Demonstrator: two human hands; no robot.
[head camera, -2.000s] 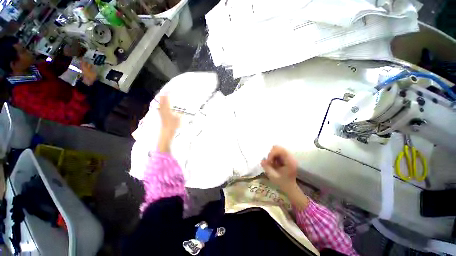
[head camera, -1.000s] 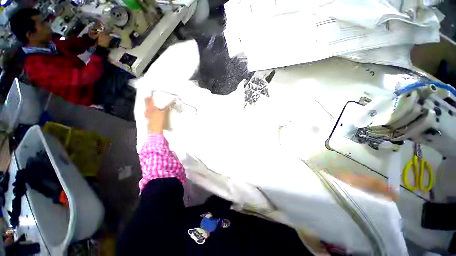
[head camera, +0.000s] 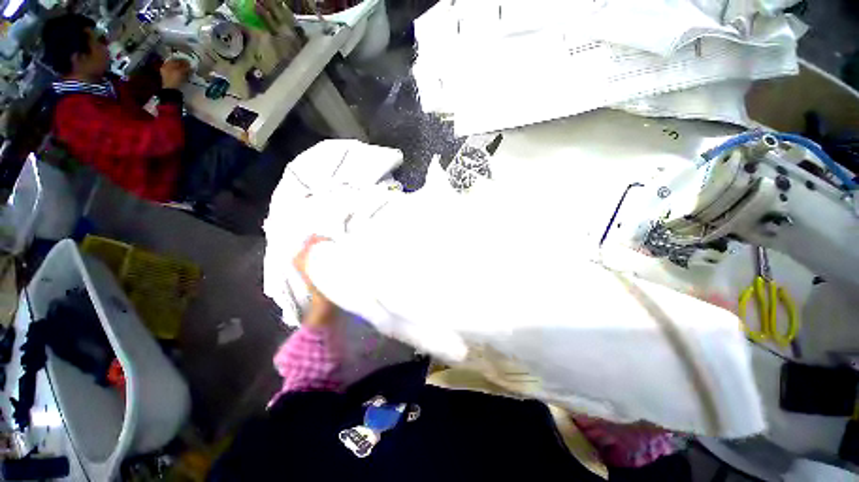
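A white garment piece (head camera: 527, 311) is spread over the table's front part and my lap, with a dark seam line near its right end. My left hand (head camera: 316, 278) holds its left part, fingers partly behind the cloth. My right hand is almost wholly hidden by the cloth; a blurred pinkish patch, perhaps its fingers (head camera: 718, 301), shows at the cloth's far right edge, and the checked sleeve shows below. More white cloth (head camera: 325, 184) hangs over the table's left edge. The presser foot area of the sewing machine (head camera: 671, 243) is just beyond the cloth.
Yellow-handled scissors (head camera: 768, 311) lie right of the needle, with a flat black rectangle (head camera: 818, 388) nearer me. A large white heap (head camera: 584, 71) is behind. A blue hose (head camera: 791, 141) curves over the machine head. A person in red (head camera: 118, 132) works at another machine; a white bin (head camera: 141, 377) stands lower left.
The garment piece has been spread from the left towards the right over the table front and lap. My right hand has moved right and gone mostly behind it; my left hand has come lower.
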